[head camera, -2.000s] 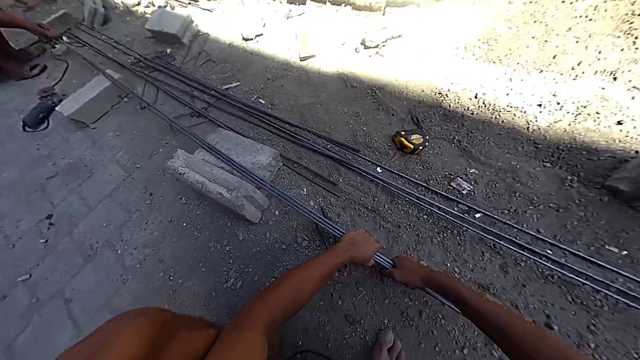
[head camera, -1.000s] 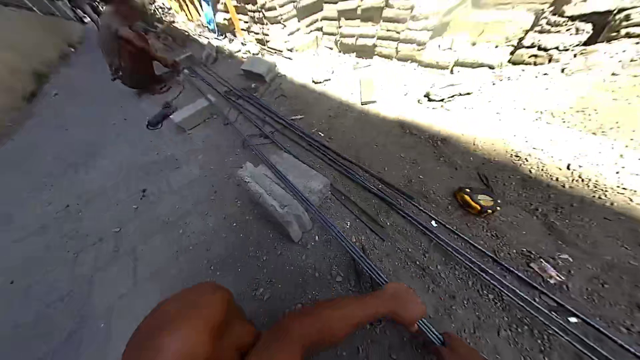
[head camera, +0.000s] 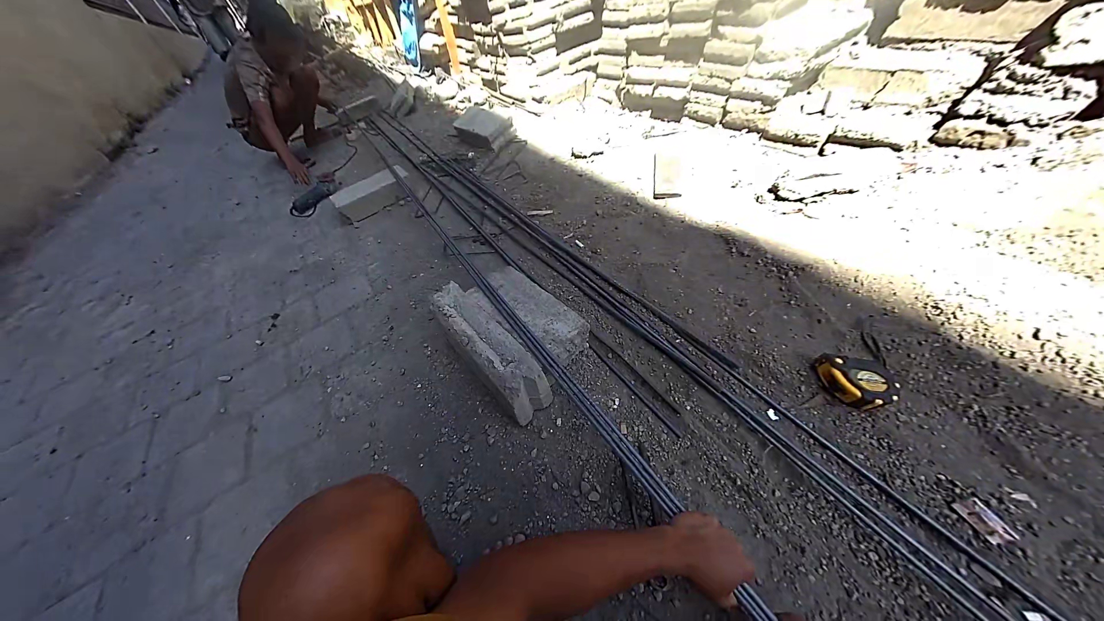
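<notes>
My left hand (head camera: 709, 556) is closed around a bundle of thin steel bars (head camera: 595, 414) near the bottom of the view. A sliver of my right hand (head camera: 780, 616) shows at the lower edge beside the same bars; its grip is cut off. The held bundle runs up and left over broken concrete blocks (head camera: 496, 349). A second set of long steel bars (head camera: 638, 323) lies on the gravel to its right. At the far end a crouching person (head camera: 267, 86) reaches one hand down to a power tool (head camera: 312, 197) on the paving, beside a concrete block (head camera: 369, 193).
A yellow and black tape measure (head camera: 856, 381) lies on the gravel at the right. Another concrete block (head camera: 483, 128) sits beyond the bars. Stacked blocks (head camera: 673, 60) line the back, and a plastered wall (head camera: 60, 95) borders the paving at the left.
The view has swung up and left, bringing in the crouching person. My left hand stays on the bars; my right hand, plainly visible on them two seconds ago, is now mostly out of frame.
</notes>
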